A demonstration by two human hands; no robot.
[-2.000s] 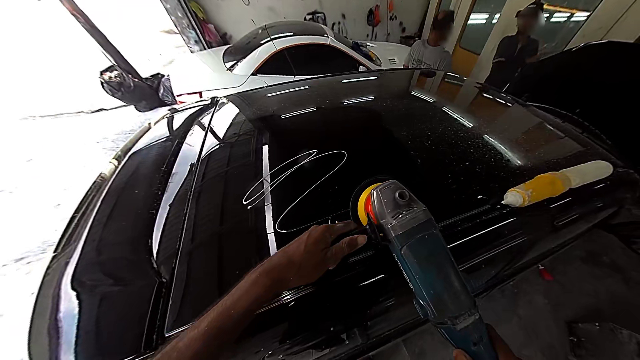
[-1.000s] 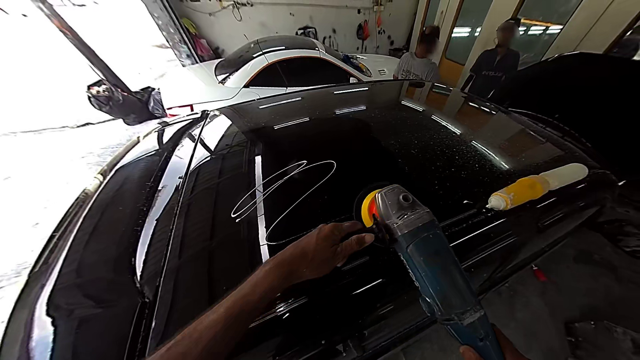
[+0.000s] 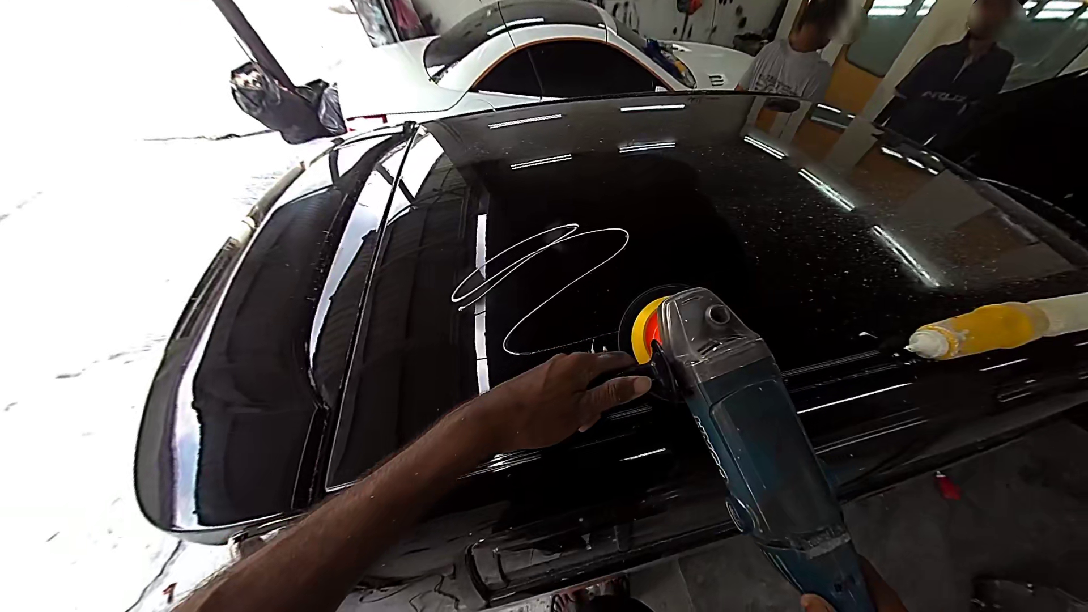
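A blue and grey rotary polisher [image 3: 756, 442] lies over the glossy black car roof [image 3: 680, 212], its yellow and orange backing disc [image 3: 648, 330] tilted at the roof surface. My right hand [image 3: 858, 591], mostly cut off by the bottom edge, grips the polisher's rear handle. My left hand [image 3: 578, 395] is at the side of the polisher's head, fingers around a dark part beside the disc that looks like a side handle, largely hidden. A thin looping white line of compound [image 3: 557, 289] runs over the roof to the left of the disc.
A bottle with yellow contents [image 3: 986, 330] lies on the roof at the right. Beyond the roof stand a white car [image 3: 561, 68] and two people [image 3: 786, 68]. A black plastic bag [image 3: 289, 106] hangs by a pole at the upper left. White specks dot the roof's right part.
Both hands stay on the polisher, with little plain movement against the roof. The view has shifted somewhat. The looping white line looks the same.
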